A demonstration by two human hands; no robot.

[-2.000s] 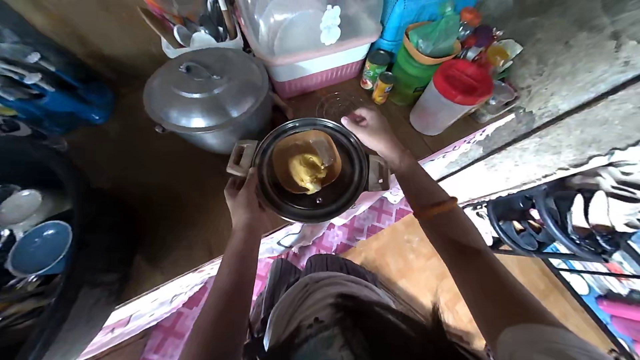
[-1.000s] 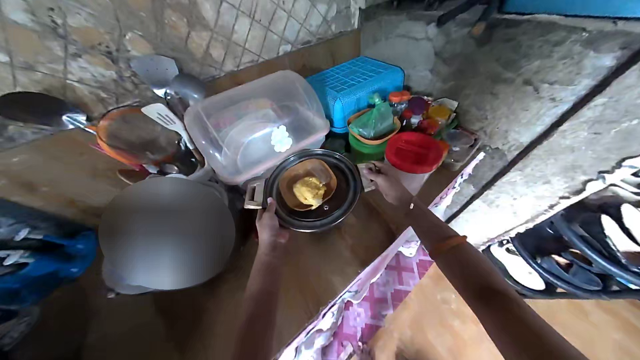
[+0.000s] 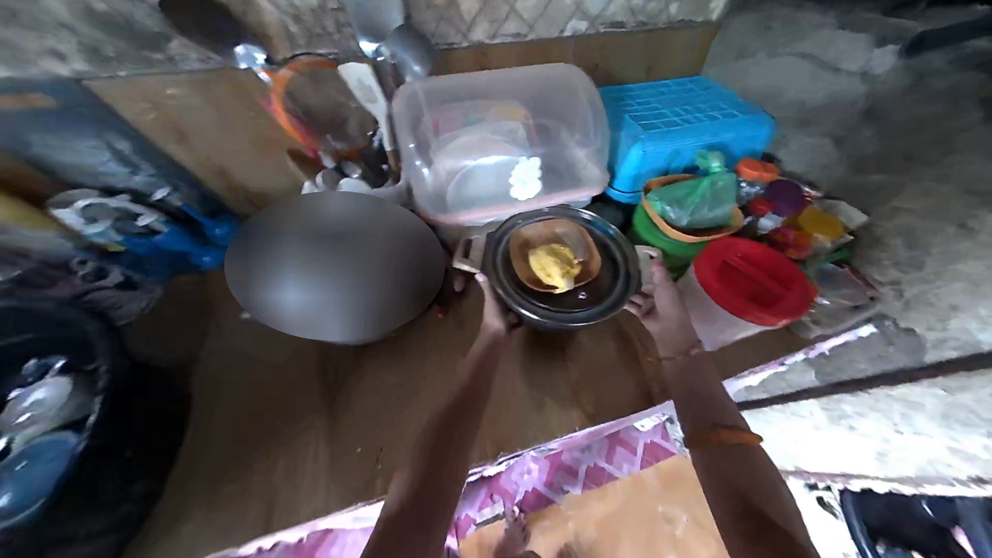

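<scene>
Both my hands hold a dark round pot [image 3: 535, 311] with two light handles, over the wooden surface. My left hand [image 3: 494, 310] grips its left side by the handle, and my right hand [image 3: 657, 304] has hold of the right handle. On top of the pot rests a small squarish orange-brown bowl [image 3: 593, 267] with a soft yellow lump of food [image 3: 555, 266] in it. Whether a lid lies under the bowl is hard to tell. Behind the pot stands a clear plastic bin [image 3: 558, 101] with dishes in it.
Left of the pot is a large grey metal pot [image 3: 333, 267], with kitchen utensils [image 3: 376, 101] behind it. A blue basket [image 3: 690, 116], a green container [image 3: 666, 232] and a red-lidded container [image 3: 752, 283] stand at the right. A dark tub [image 3: 85, 333] with dishes is at far left.
The view has swung up and to the left. My right hand, over the pot's upper right rim two seconds ago, is now on its right handle. The bowl and yellow food remain on the pot.
</scene>
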